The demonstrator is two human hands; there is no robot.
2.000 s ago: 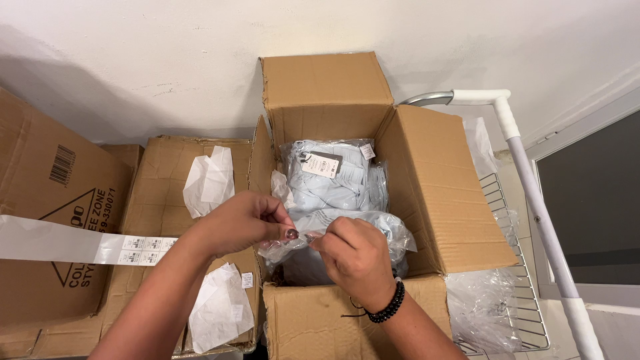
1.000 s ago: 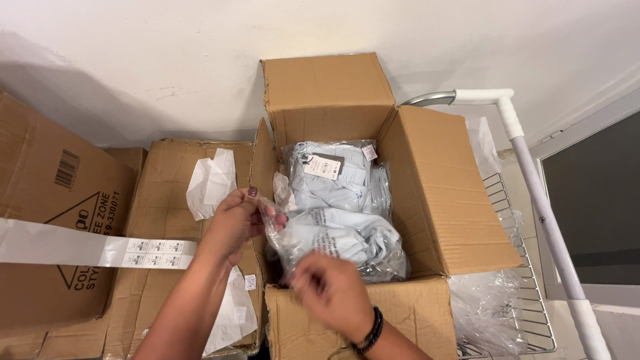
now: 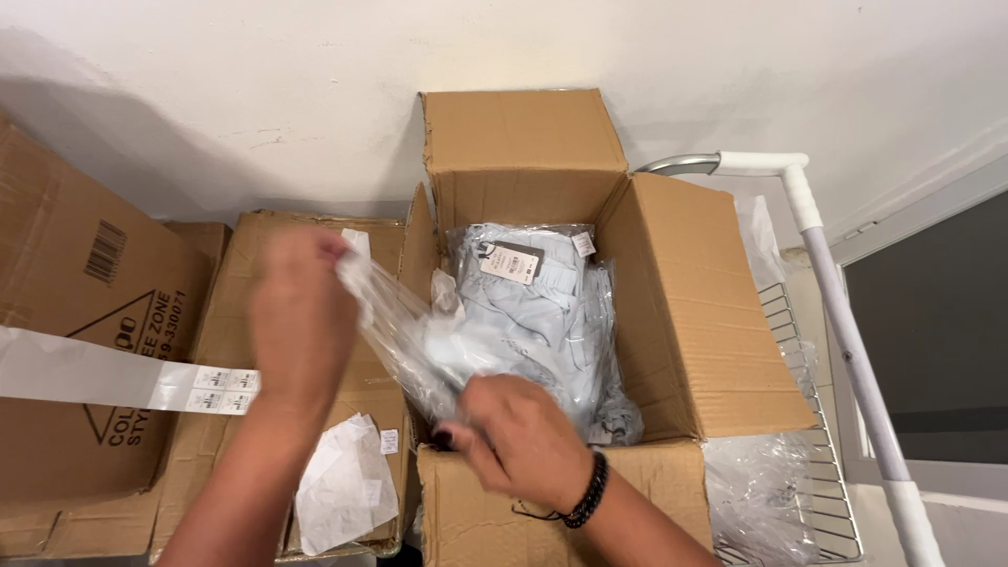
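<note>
A clear plastic bag (image 3: 390, 315) is stretched between my hands over the left side of an open cardboard box (image 3: 654, 315). My left hand (image 3: 303, 307), blurred, grips its upper end above the neighbouring carton. At the box's near edge, my right hand (image 3: 516, 441) has its fingers closed on the lower part of the plastic. Light blue folded garments (image 3: 528, 295) in clear bags lie inside the box; a hang tag (image 3: 510, 263) rests on the top one. Whether the stretched bag holds a garment cannot be told.
Flat cartons with backing paper (image 3: 350, 488) lie at the left. A strip of labels (image 3: 87, 370) crosses in front of a tall printed carton (image 3: 79, 236). On the right stand a wire rack (image 3: 835, 472) holding plastic wrap (image 3: 756, 488) and a white-wrapped metal handle (image 3: 850, 331).
My left hand has moved left and away from the box, drawing the clear plastic out long. My right hand, apart from the plastic a second ago, now grips it.
</note>
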